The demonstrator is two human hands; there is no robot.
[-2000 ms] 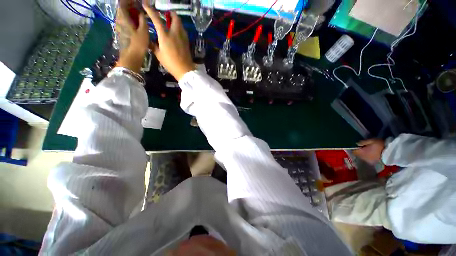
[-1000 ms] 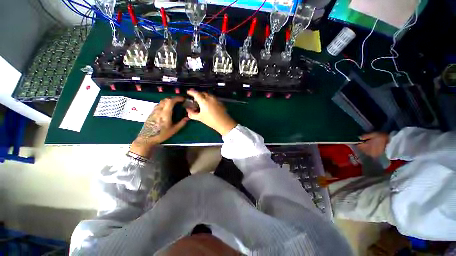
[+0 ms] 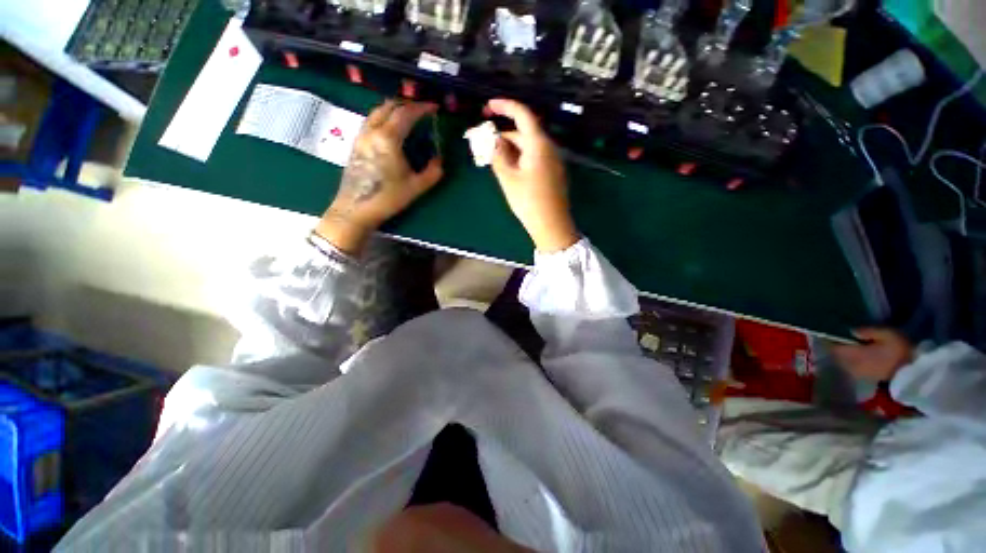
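Observation:
My left hand (image 3: 381, 171) is over the green mat, thumb and forefinger apart around a thin dark-green piece (image 3: 435, 136) that looks like a small circuit board on edge; it is hard to make out. My right hand (image 3: 530, 173) pinches a small white piece (image 3: 482, 143) just to the right of it. The black test fixture row (image 3: 519, 95) lies beyond both hands, with pale pressure plates (image 3: 593, 50) along it. Its clamp levers are mostly cut off by the top edge.
A record sheet (image 3: 297, 121) and a white paper strip (image 3: 213, 97) lie left of my left hand. A thin pale tool (image 3: 589, 164) lies before the fixtures. A blister tray (image 3: 132, 30) is at top left. Dark flat devices (image 3: 892, 243) and another person's hand (image 3: 874, 354) are at right.
My hands came down from the clamps to the mat, met there, and are now apart, with a white piece in my right fingers. The view has shifted and tilted.

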